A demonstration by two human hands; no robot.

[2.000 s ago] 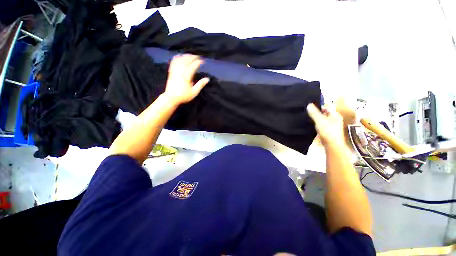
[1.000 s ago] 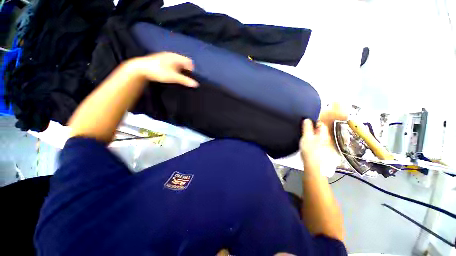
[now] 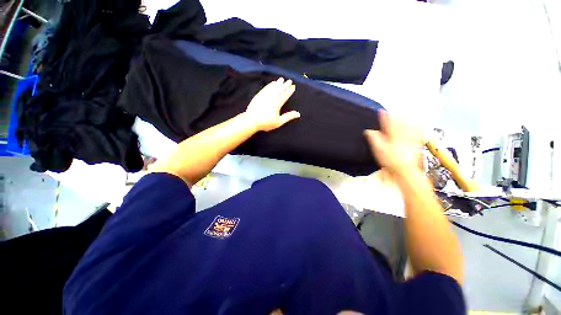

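Observation:
The black trousers point(image 3: 307, 126) lie over the navy padded board point(image 3: 224, 59), one leg along its near side and top. The other leg point(image 3: 295, 55) lies behind the board. My left hand point(image 3: 269, 107) rests flat on the cloth near the middle, fingers apart. My right hand point(image 3: 393, 144) is at the right end of the cloth, blurred, fingers spread, and does not visibly grip it. The iron's yellowish handle point(image 3: 451, 166) shows just right of my right hand; its body is partly hidden.
A black garment heap point(image 3: 80, 92) is at the left, beside a blue bin point(image 3: 21, 117). A small dark piece point(image 3: 447, 72) lies on the white table point(image 3: 418, 37). A metal fitting point(image 3: 515, 157) and dark cables point(image 3: 510, 243) are at the right.
The black cloth covers more of the board's top than a second ago. My left hand has moved right along it. My right hand has moved up slightly and its fingers have spread.

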